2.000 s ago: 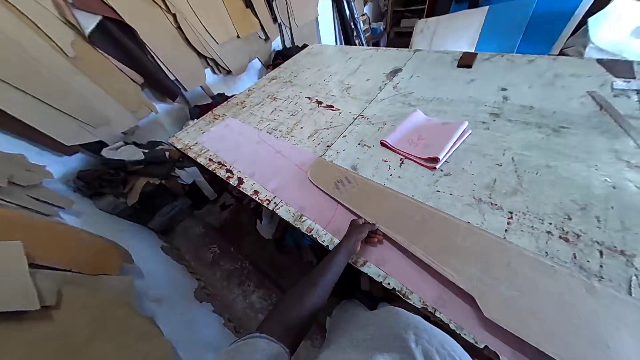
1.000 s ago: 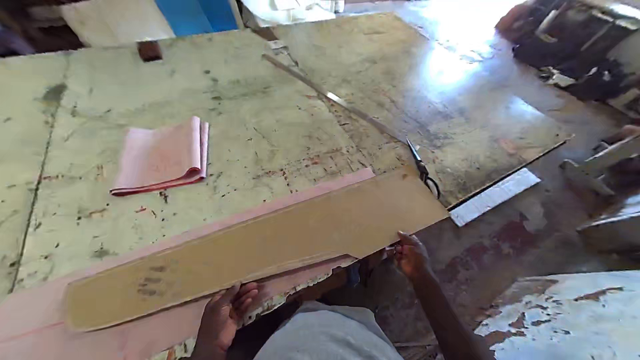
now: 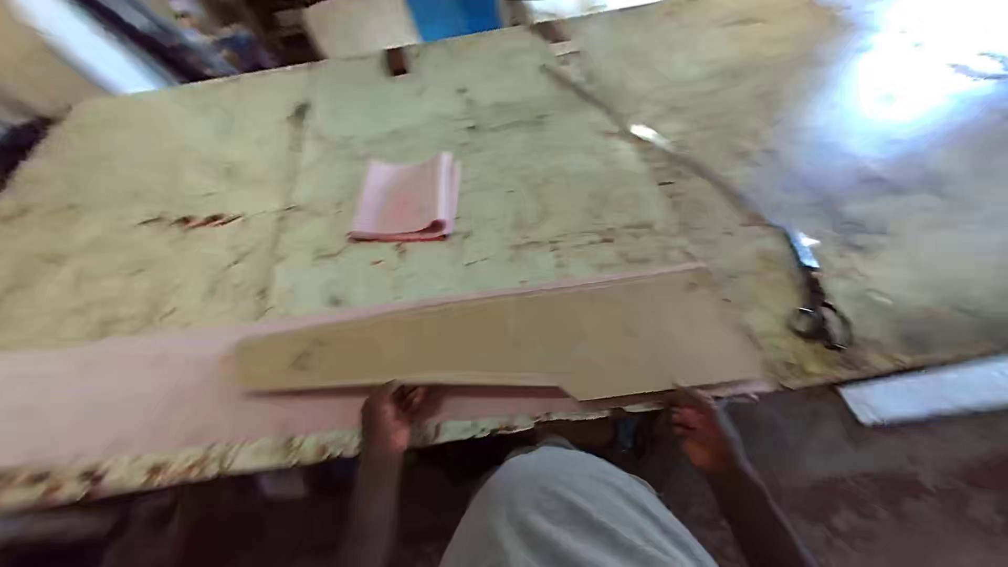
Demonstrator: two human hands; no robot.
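A long tan cardboard pattern piece (image 3: 488,339) lies over a pink fabric strip (image 3: 118,394) along the near edge of the worktable. My left hand (image 3: 394,413) grips the pattern's near edge left of its middle. At its right end, my right hand (image 3: 697,425) has its fingers closed on the near edge. The fingertips of both hands are partly hidden and blurred. Beyond the pattern lies a folded pink cloth (image 3: 405,197). A pair of scissors (image 3: 815,295) rests to the right of the pattern, handles toward the near edge.
A long metal ruler (image 3: 677,153) runs diagonally from the far side toward the scissors. A small dark block (image 3: 396,61) sits by the far edge of the stained worktable (image 3: 197,157). A white board (image 3: 929,390) is beyond the table's near right edge, above the floor.
The view swung right, then partly back left. Two seconds ago only one hand showed at the pattern; one second ago and now both are at its near edge.
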